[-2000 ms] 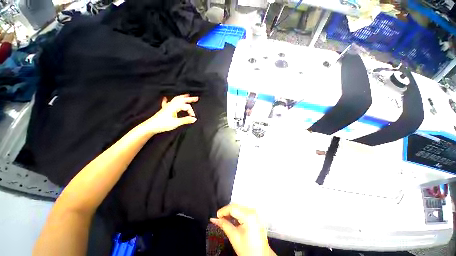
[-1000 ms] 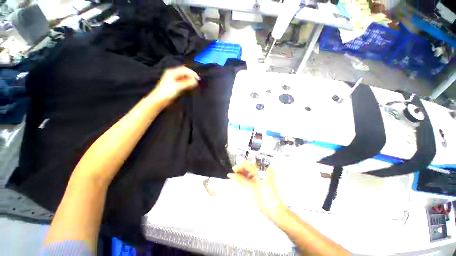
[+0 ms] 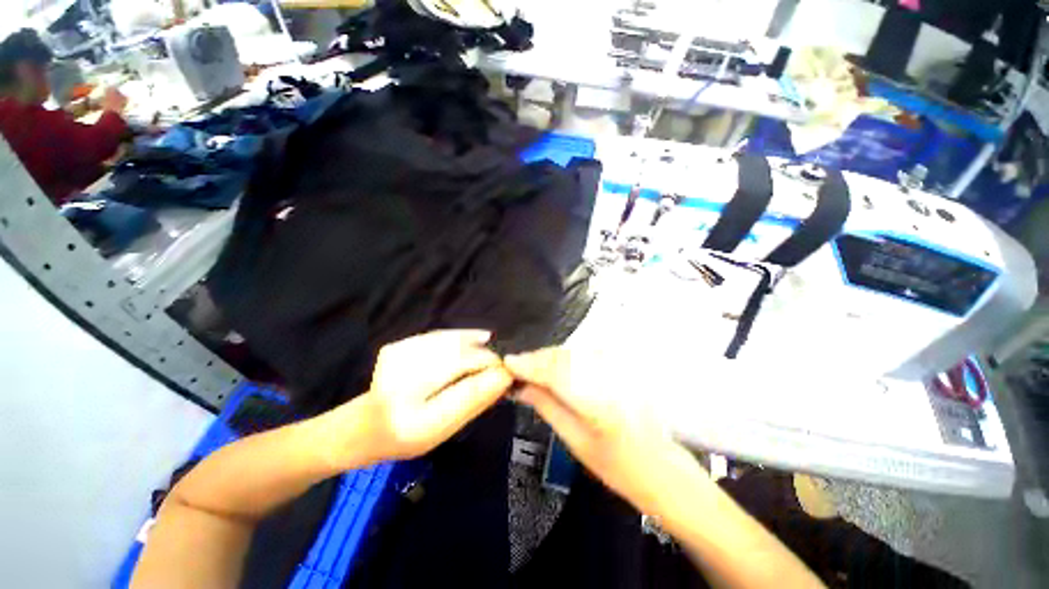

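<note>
The large black cloth (image 3: 391, 230) lies left of the white sewing machine (image 3: 920, 236), limp and wrinkled, with a small white mark at its upper left. My left hand (image 3: 431, 385) and my right hand (image 3: 575, 397) meet at the front of the cloth, left of the table's front edge. Both hands pinch the black cloth edge between their fingertips, which touch or nearly touch. The needle area (image 3: 627, 236) is above and right of my hands, with no hand at it.
Two black strips (image 3: 748, 201) drape over the machine head. A short black strip (image 3: 750, 316) lies under the arm. Red-handled snips (image 3: 972, 382) are at the table's right end. A blue crate (image 3: 351, 524) stands below left. A person in red (image 3: 52, 132) sits far left behind blue fabric.
My right hand has left the needle area and come down to meet my left hand, which has also come down. The cloth is pulled together off the table's front. The view has shifted.
</note>
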